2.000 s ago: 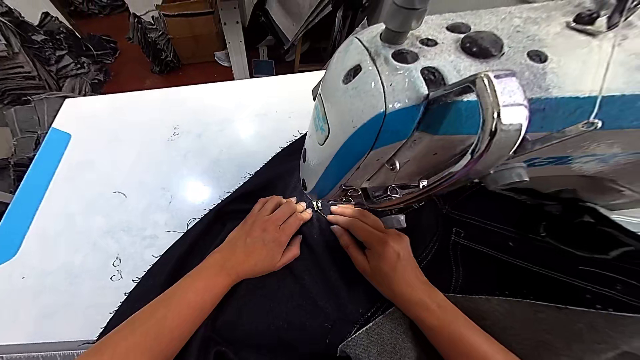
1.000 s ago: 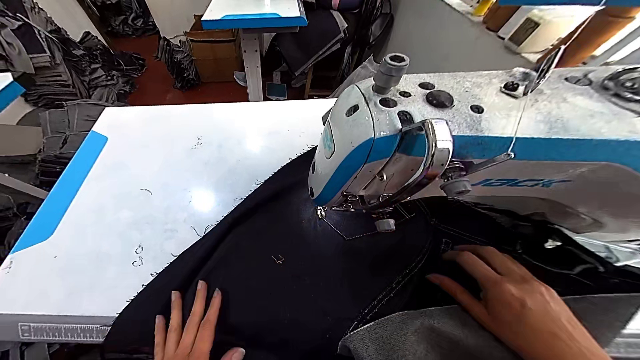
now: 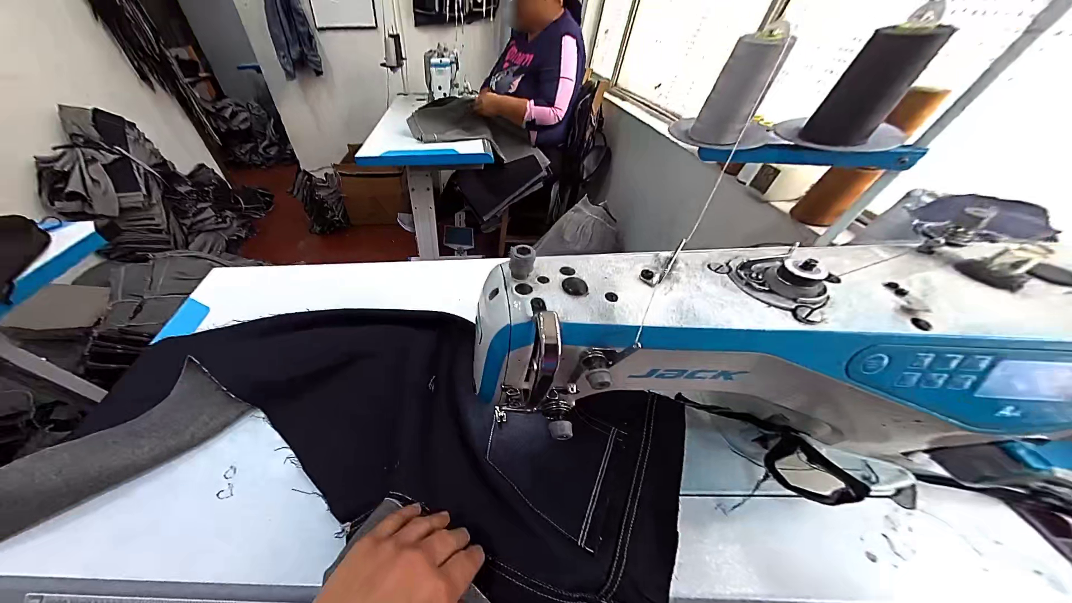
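Note:
My left hand (image 3: 406, 557) is at the bottom centre, its fingers curled over a folded edge of dark denim (image 3: 360, 394), where grey underside shows. My right hand is out of view. The denim lies across the table and under the presser foot (image 3: 501, 414) of a white and blue Jack sewing machine (image 3: 754, 335). Just right of the foot, light stitching outlines a pocket patch (image 3: 548, 469) on the denim. A double line of stitching runs down farther right. At the left, part of the cloth is turned over, grey side up (image 3: 142, 435).
Thread cones (image 3: 741, 88) stand on a rack behind the machine. A co-worker (image 3: 544, 84) sits at another sewing table (image 3: 427, 155). Piles of grey garments (image 3: 142, 193) and a cardboard box (image 3: 373, 197) lie back left. A black loop (image 3: 816, 469) is under the machine arm.
My hands have left the needle area where both were; the right is out of view. The denim is shifted and its left part folded over. The view has turned upward and right.

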